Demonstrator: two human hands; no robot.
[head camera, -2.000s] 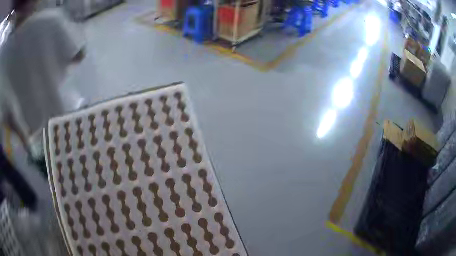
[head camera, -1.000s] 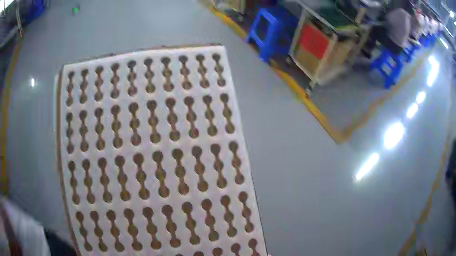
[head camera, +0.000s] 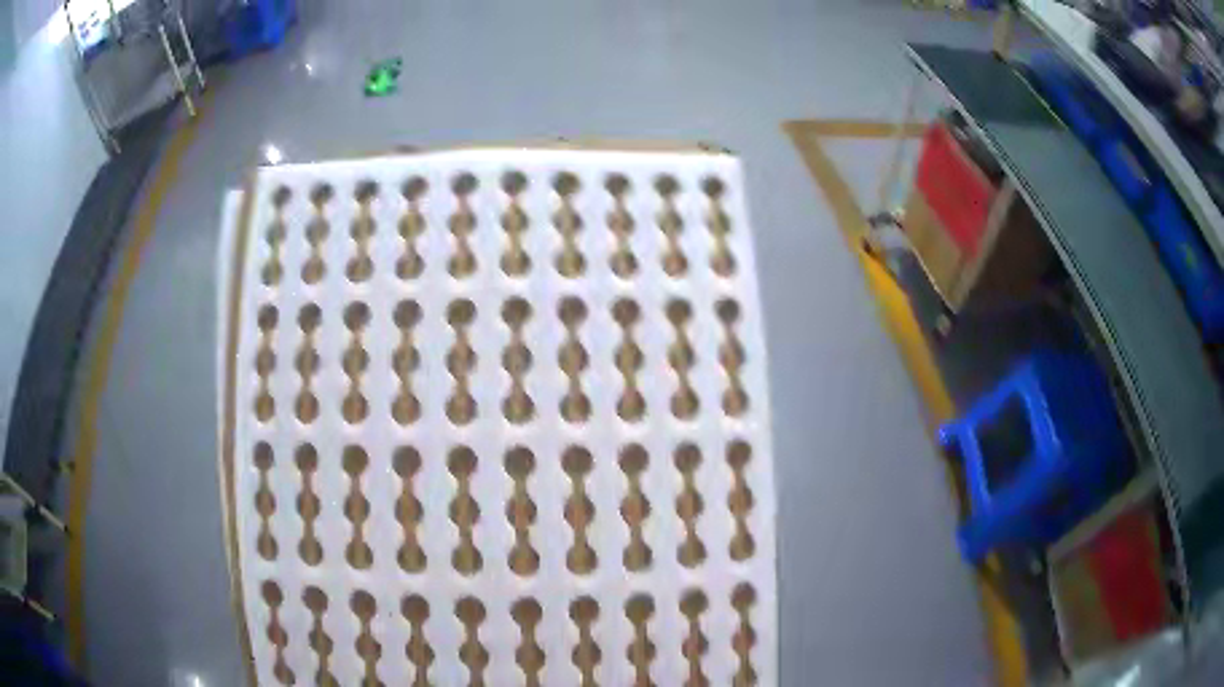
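A large white foam tray (head camera: 490, 430) with rows of dumbbell-shaped cutouts fills the middle of the view, flat side up. Brown shows through its cutouts and along its far and left edges. Another pale layer shows under it at the left edge. Its near end is cut off by the bottom of the picture. Neither of my hands shows; whatever holds the tray is hidden or outside the picture.
Grey floor (head camera: 839, 537) with yellow lines surrounds the tray. At right are a blue stool (head camera: 1040, 456), a long green-topped bench (head camera: 1087, 201) and boxes with red panels. A green item (head camera: 383, 77) lies on the floor ahead. A rack (head camera: 134, 67) stands far left.
The view has swung right towards the aisle, and the bench and stool at right are nearer. The tray still lies in front of me, now squarer in view. The person at left is gone from view.
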